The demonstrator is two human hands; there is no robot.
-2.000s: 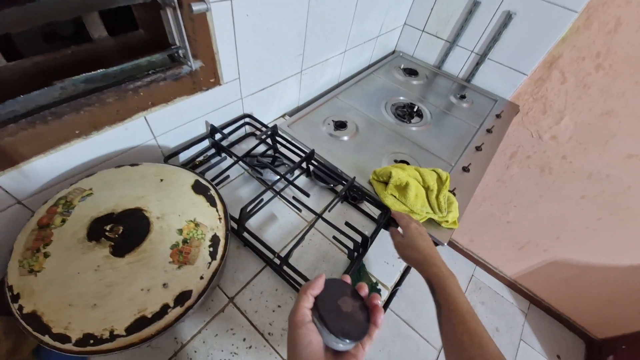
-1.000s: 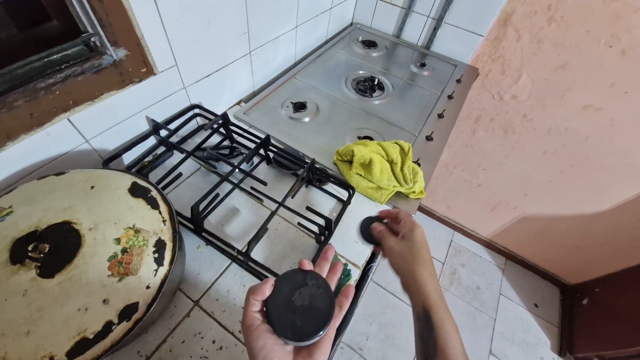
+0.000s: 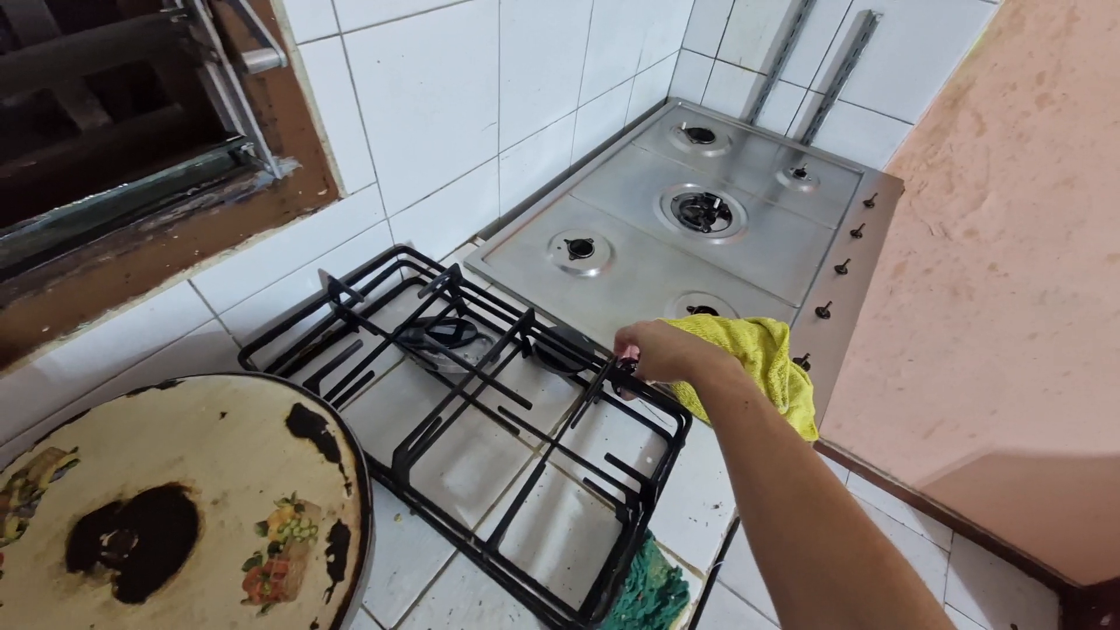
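Observation:
My right hand [image 3: 665,354] reaches over the near end of the black pan supports [image 3: 472,394], its fingers pointing down by the bars. Something dark shows at the fingertips; whether they hold it is unclear. Just behind the wrist lies a yellow cloth [image 3: 761,367] on the corner of the stainless steel gas hob [image 3: 542,289]. Under the bars, a black burner cap [image 3: 564,350] and a dark round burner part with a pale rim [image 3: 451,337] lie on the tiles. My left hand is out of view.
A large chipped enamel lid [image 3: 236,437] with fruit pictures sits at the lower left. Green scouring material [image 3: 647,586] lies by the counter edge. Knob stems [image 3: 842,266] line the hob's right side, and a tiled wall [image 3: 437,96] stands behind.
My left hand, which held a large black disc, has left the view. My right hand, seen with a small black disc one second ago, has moved over the pan supports.

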